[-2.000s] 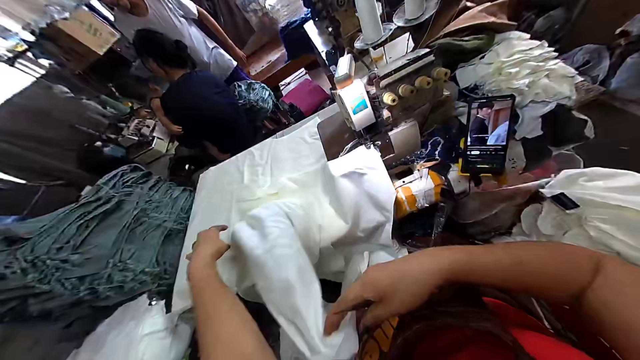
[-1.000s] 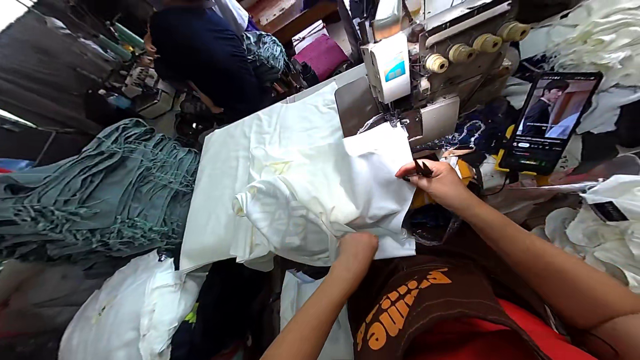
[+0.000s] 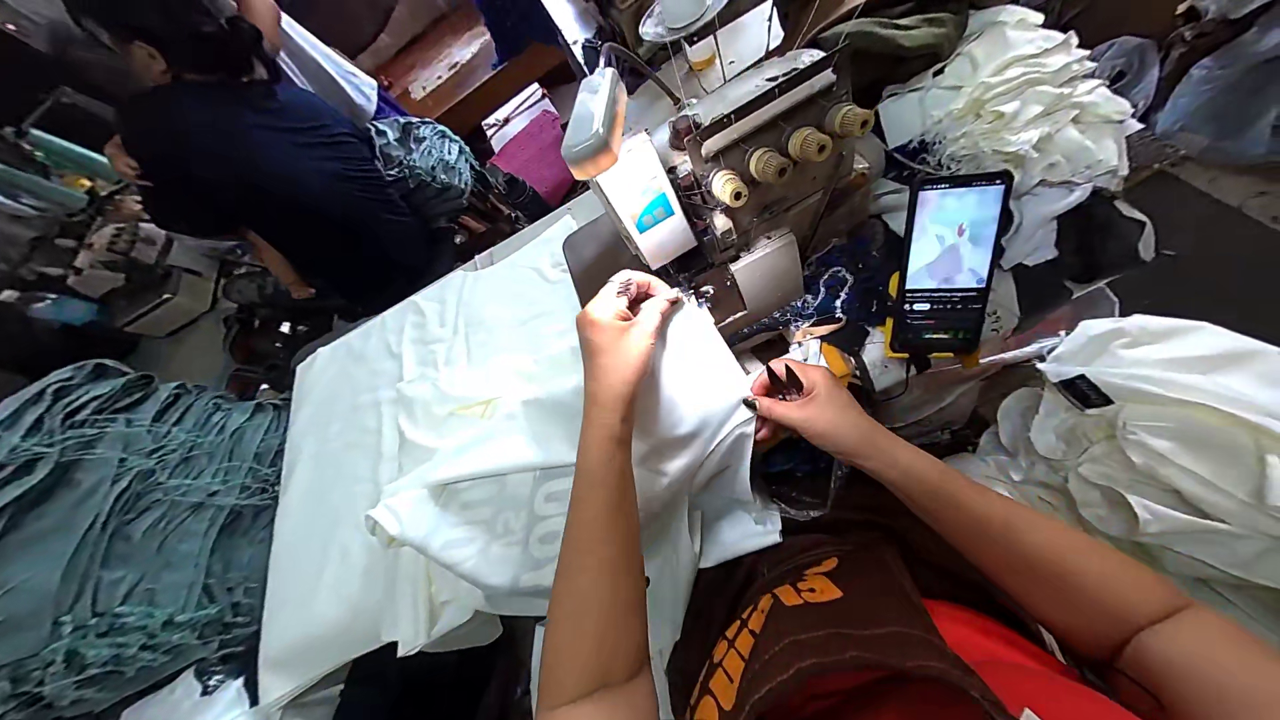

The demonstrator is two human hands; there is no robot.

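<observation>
White fabric [image 3: 520, 400], printed in places, lies over the sewing table, and one edge of it runs up to the overlock sewing machine [image 3: 760, 160]. My left hand [image 3: 625, 335] pinches that edge close to the machine's presser foot area. Farther down the same edge, my right hand [image 3: 805, 410] grips the fabric between thumb and finger, with small dark thread snips [image 3: 785, 381] also held in it. The snips' two points stand apart, facing up.
A phone [image 3: 950, 265] with a lit screen stands right of the machine. White garment pieces are heaped at upper right [image 3: 1020, 130] and lower right [image 3: 1180, 430]. Grey-green fabric [image 3: 140, 500] is piled at left. Another person [image 3: 270, 200] sits at upper left.
My left hand has moved up from the lower part of the fabric to its edge by the machine. My right hand, holding the snips since one second ago, now grips the fabric's edge too.
</observation>
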